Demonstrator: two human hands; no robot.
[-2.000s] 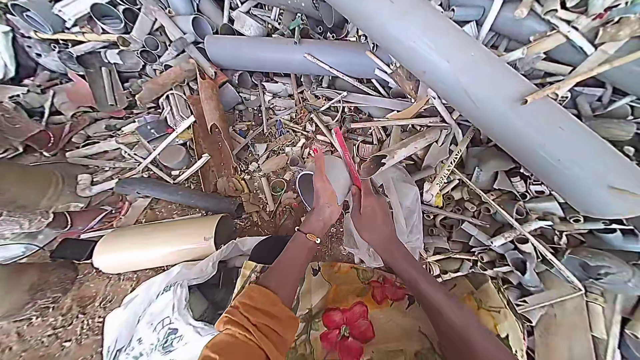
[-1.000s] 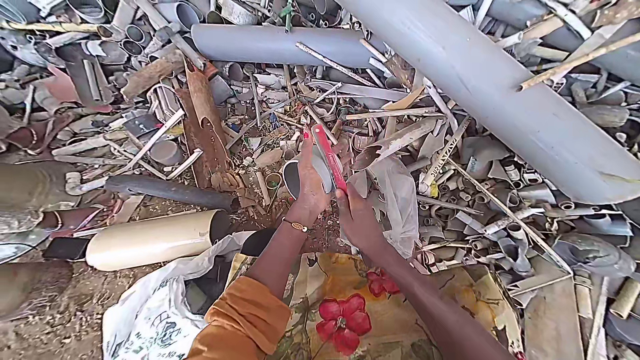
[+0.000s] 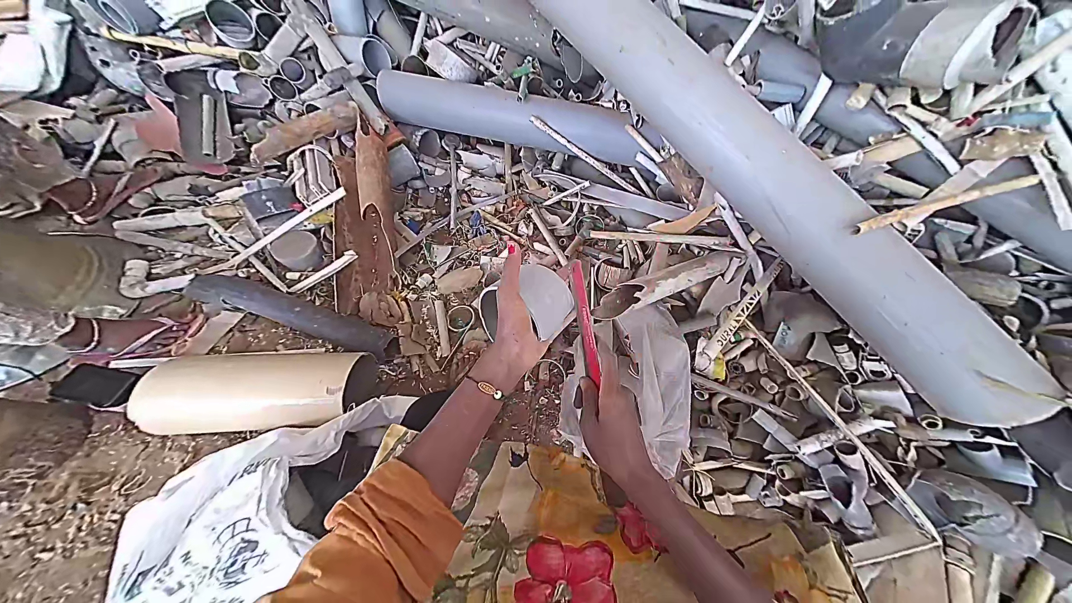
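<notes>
My left hand (image 3: 519, 322) is closed around a short grey plastic pipe piece (image 3: 546, 300), its open end facing left and the thumb across that end. Just right of the piece, my right hand (image 3: 610, 410) grips a narrow red-handled tool (image 3: 585, 322) that points up and away from me; its exact kind is hard to tell. A small gap shows between the tool and the pipe piece. Behind the right hand lies a clear plastic bag (image 3: 662, 381).
A long, thick grey pipe (image 3: 787, 201) slants across the right, and a shorter grey pipe (image 3: 502, 117) lies beyond. A cream pipe (image 3: 243, 392), a dark pipe (image 3: 285, 310) and a white sack (image 3: 226, 519) are at left. Pipe offcuts and sticks surround them.
The red tool was against the pipe piece one second ago and is now apart from it, to its right. The pipe piece has turned in my left hand, showing more of its outer side.
</notes>
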